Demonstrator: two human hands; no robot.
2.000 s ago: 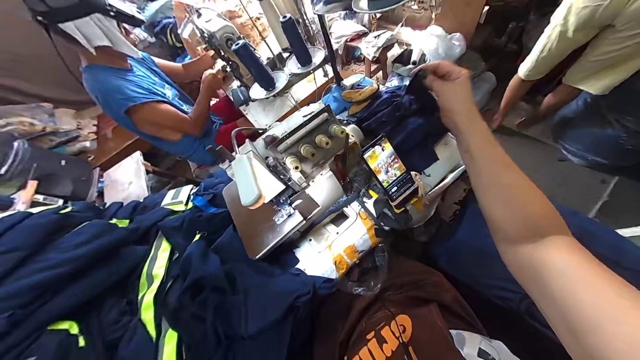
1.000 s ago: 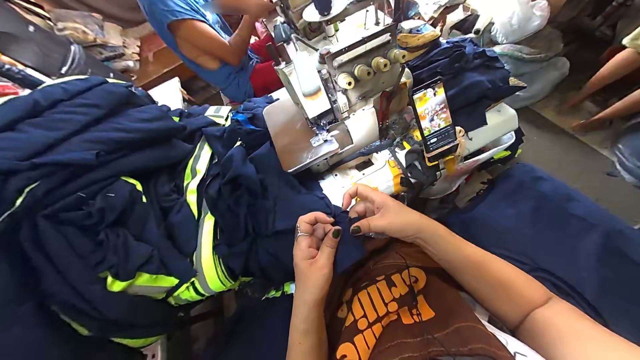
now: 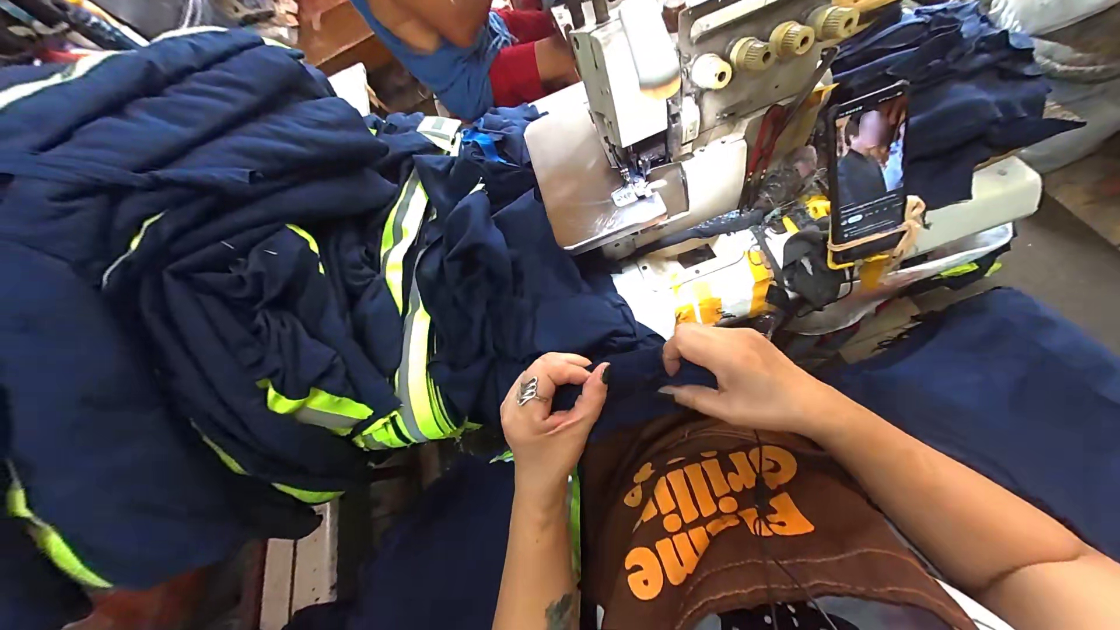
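My left hand point(image 3: 551, 407), with a ring on one finger, pinches the edge of a navy blue cloth garment point(image 3: 542, 289) between thumb and fingertips. Just right of it, my right hand point(image 3: 731, 376) is at the same cloth, thumb and forefinger apart; whether it grips any cloth is unclear. Beyond my hands stands an overlock sewing machine point(image 3: 630, 87), its presser foot point(image 3: 634, 191) above a metal plate. The garment, with yellow-green and silver reflective strips point(image 3: 416, 341), spreads left from my hands. A brown printed cloth point(image 3: 717, 516) lies below them.
A smartphone point(image 3: 866, 175) is strapped upright right of the machine. More navy cloth pieces point(image 3: 945, 96) lie behind it, and navy fabric point(image 3: 989, 411) covers the right side. A large navy pile point(image 3: 175, 157) fills the left. A person point(image 3: 472, 52) sits beyond the machine.
Two seconds ago my right hand was at the dark cloth pile behind the machine; by one second ago both hands were together on the navy cloth. Since then they have moved apart. The view has shifted closer.
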